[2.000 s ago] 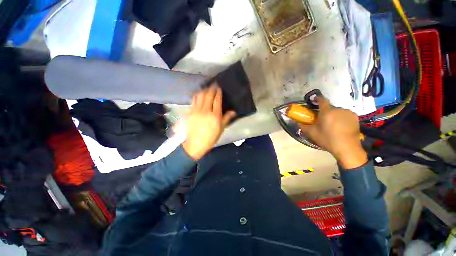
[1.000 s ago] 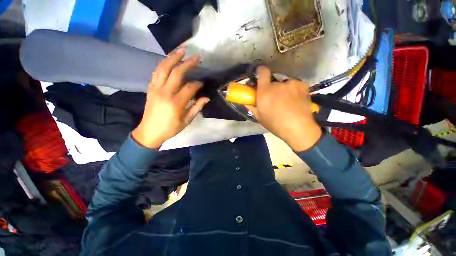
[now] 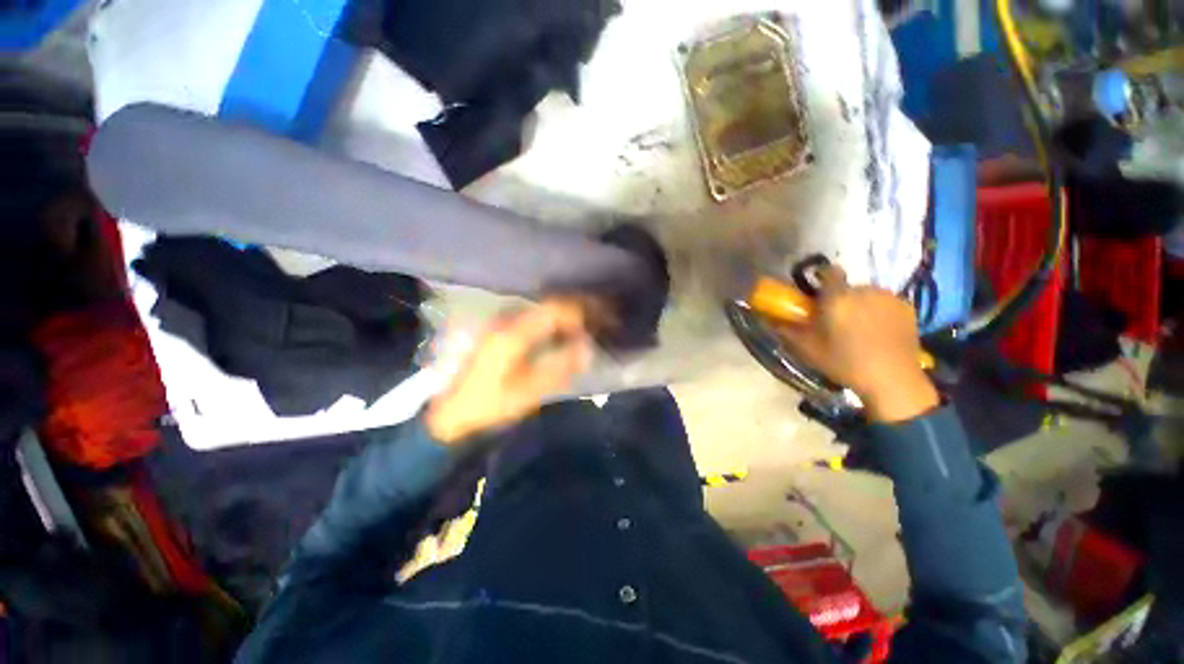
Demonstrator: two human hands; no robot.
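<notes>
A small black garment piece [image 3: 639, 288] is at the right end of the long grey sleeve board [image 3: 325, 208]. My left hand [image 3: 517, 363] is blurred, just below that end, by the piece's lower left edge; its fingers are bent, and whether they grip the cloth cannot be told. My right hand [image 3: 860, 340] holds the steam iron [image 3: 782, 304] by its yellow-orange handle, to the right of the board and apart from the piece.
The metal iron rest [image 3: 747, 110] stands at the far side of the table. A black heap [image 3: 500, 59] lies beyond the board, another [image 3: 279, 324] on its near side. A blue support bar [image 3: 288, 65] runs away from the board. Red crates [image 3: 1019, 272] stand at right.
The iron has moved right, off the black piece. My left hand has moved right and down toward the board's end and is blurred. The view has shifted.
</notes>
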